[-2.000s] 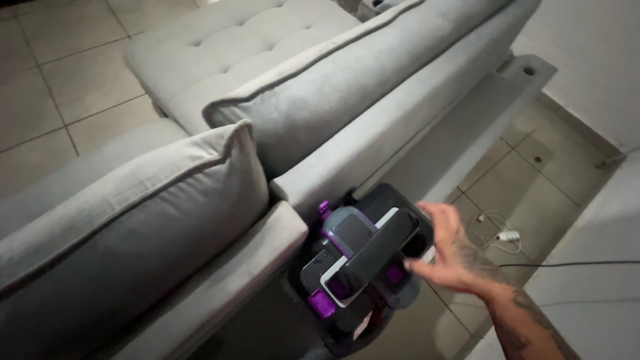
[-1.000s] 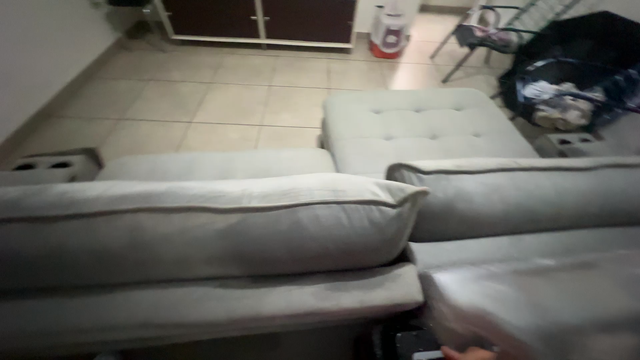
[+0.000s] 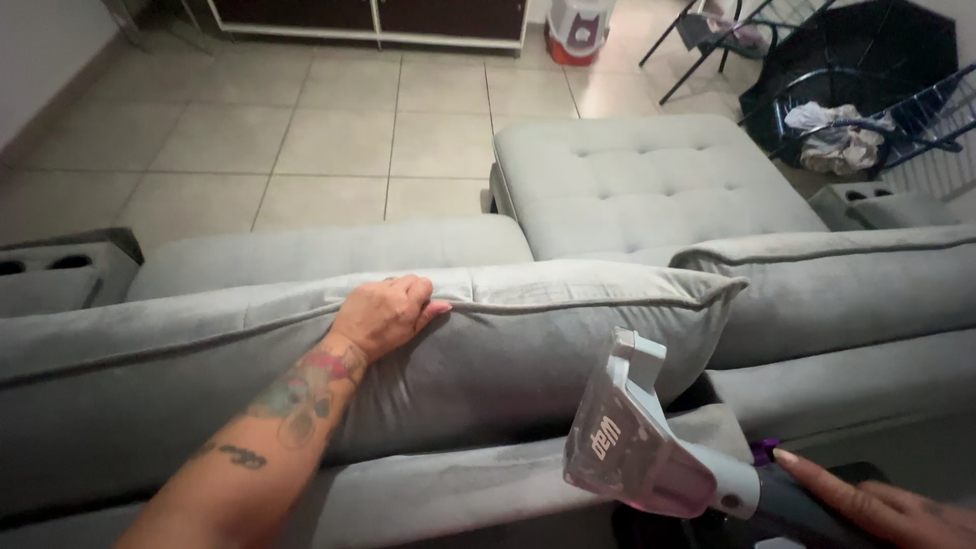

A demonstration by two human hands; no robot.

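My left hand [image 3: 390, 314] grips the piped top edge of a grey velvet back cushion [image 3: 518, 358], and the fabric wrinkles around its fingers. At the lower right, my right hand [image 3: 862, 499] is wrapped on the dark handle of a Wap upholstery cleaner's nozzle [image 3: 648, 450], one finger by its purple trigger [image 3: 764, 451]. The nozzle has a clear head and a light grey frame, and it is raised in front of the cushion's right end. Part of the dark machine body shows below it, mostly hidden.
A second back cushion [image 3: 839, 290] lies to the right. Beyond are the tufted chaise seat [image 3: 648, 179], armrests with cup holders [image 3: 72, 263], tiled floor [image 3: 328, 145], a cabinet [image 3: 450, 19], a red-and-white container [image 3: 577, 34], chairs and a black umbrella [image 3: 862, 53].
My left hand has come into view on the cushion edge. The cleaner's nozzle is now up in my right hand; two seconds ago a hand was beside the machine. The view has swung towards the sofa's front.
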